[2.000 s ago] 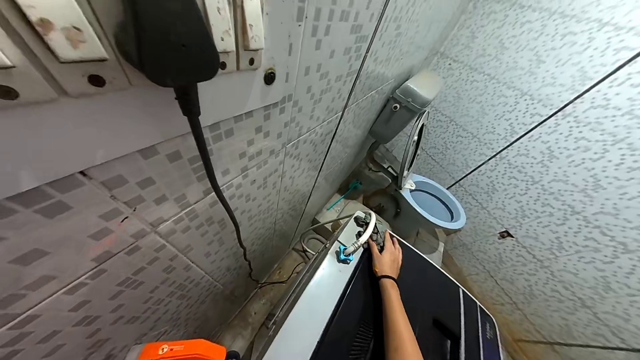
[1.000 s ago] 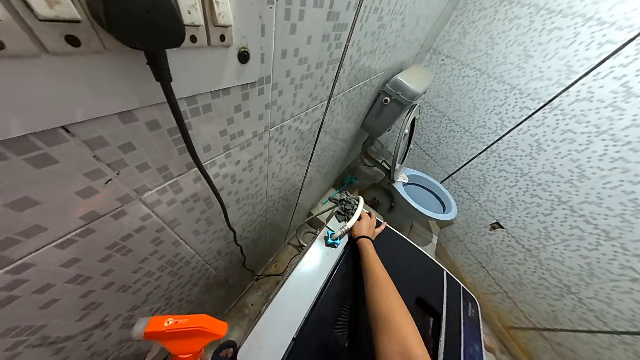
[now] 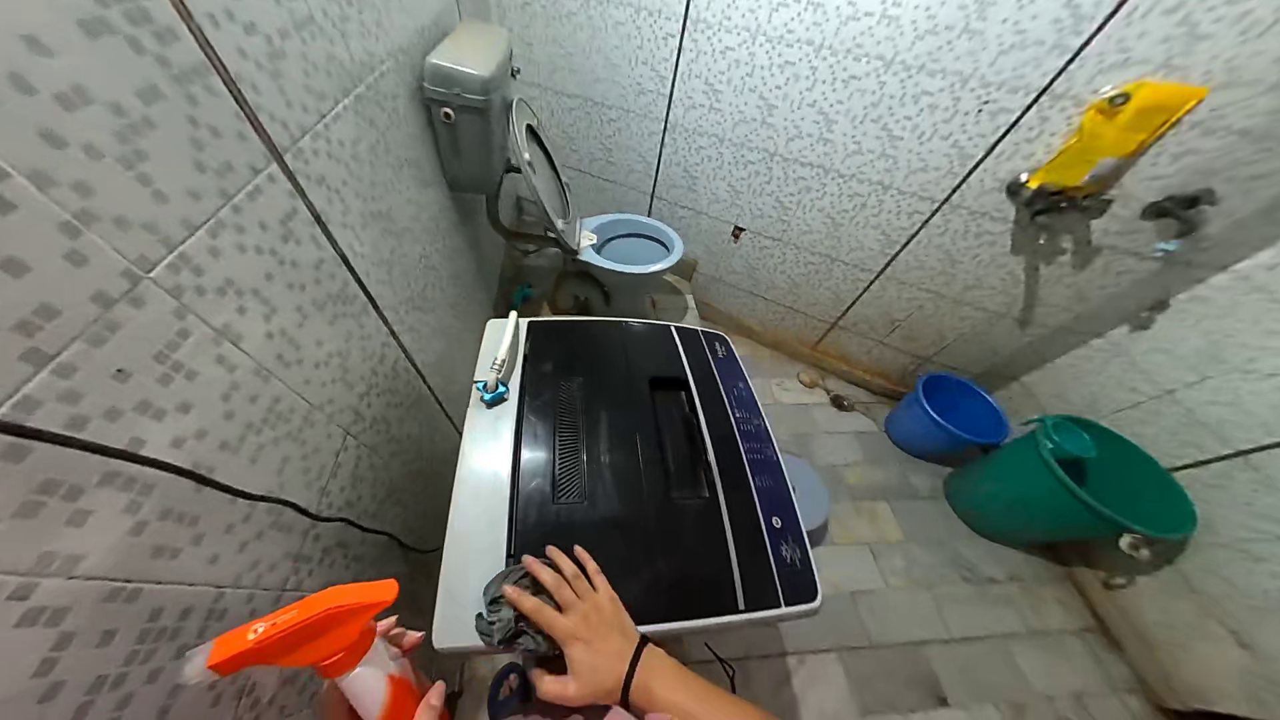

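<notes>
A top-loading washing machine point(image 3: 620, 560) with a dark lid and a white rim fills the middle of the view. My right hand point(image 3: 585, 630), a black band at its wrist, presses a crumpled grey cloth point(image 3: 512, 610) on the machine's near left corner. At the lower left, my left hand point(image 3: 400, 650) is wrapped around a spray bottle point(image 3: 360, 680) with an orange trigger head, beside the machine. A white inlet hose point(image 3: 506, 345) with a blue connector point(image 3: 491, 393) is fixed at the machine's far left.
A toilet point(image 3: 628, 243) with its lid raised stands beyond the machine. A blue bucket point(image 3: 945, 415) and a green tub point(image 3: 1070, 480) holding a green mug point(image 3: 1068, 438) sit at right. A yellow pouch point(image 3: 1120, 135) hangs over wall taps. A black cable point(image 3: 230, 487) runs along the left wall.
My right hand has moved from beside the hose to the machine's near left corner with the cloth. My left hand now shows around the spray bottle. The view has swung right.
</notes>
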